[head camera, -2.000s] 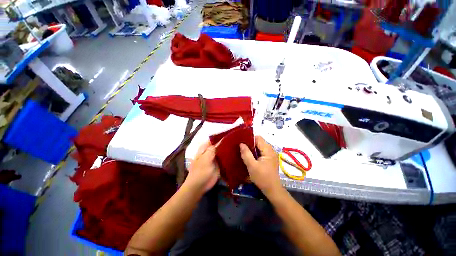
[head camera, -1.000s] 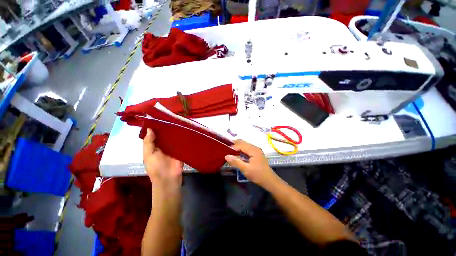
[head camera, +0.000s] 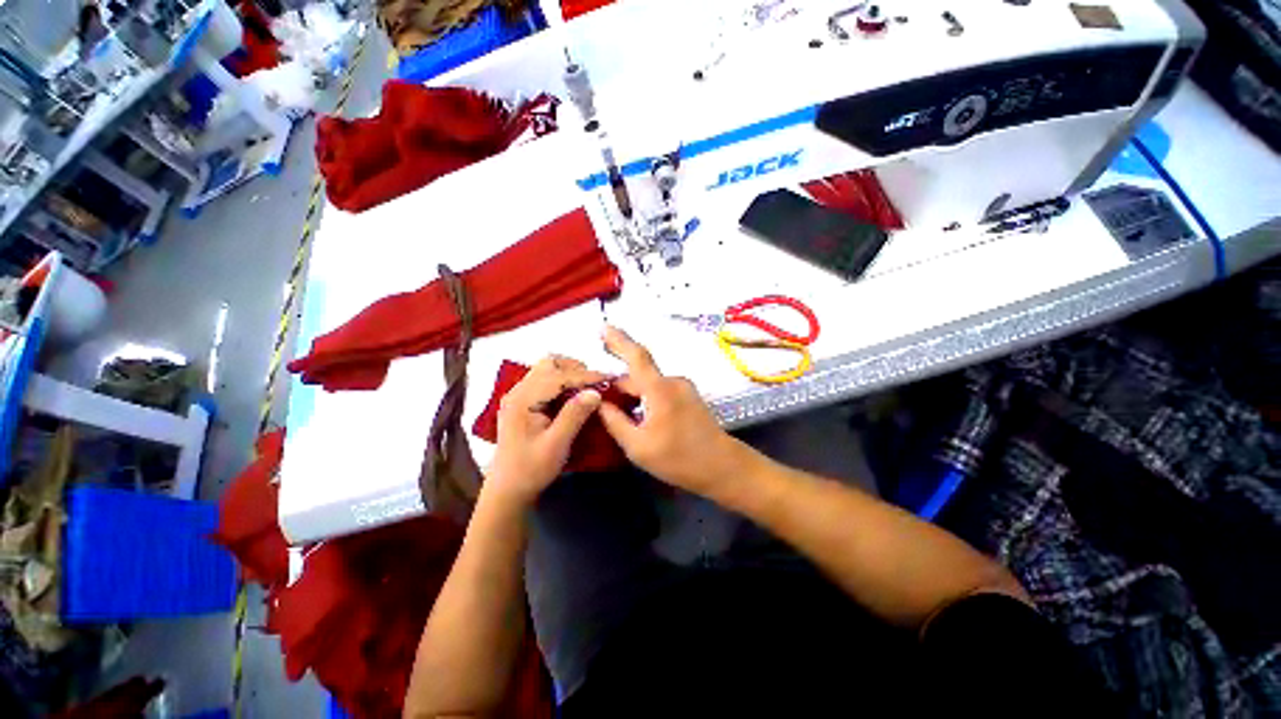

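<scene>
My left hand (head camera: 541,429) and my right hand (head camera: 660,421) meet at the table's front edge, both holding one dark-red fabric piece (head camera: 596,447). Thumbs and fingers pinch its upper edge; much of the piece is hidden behind the hands. A stack of red strips (head camera: 520,288) lies on the table beyond my hands, left of the needle area (head camera: 655,242). A brown fabric strip (head camera: 451,379) lies across the stack and hangs over the front edge. Scissors (head camera: 766,337) with a red and a yellow handle loop lie right of my hands.
The white JACK sewing machine (head camera: 899,134) stands at the right, with a dark phone (head camera: 812,233) beneath its arm. A red garment bundle (head camera: 408,145) lies at the table's far left. Red garments (head camera: 358,611) hang below left. Plaid garments (head camera: 1124,450) lie at the right.
The fabric piece, held spread out a second ago, is now gathered small between my hands, which have come together. The brown strip now hangs over the front edge. The view has shifted and tilted.
</scene>
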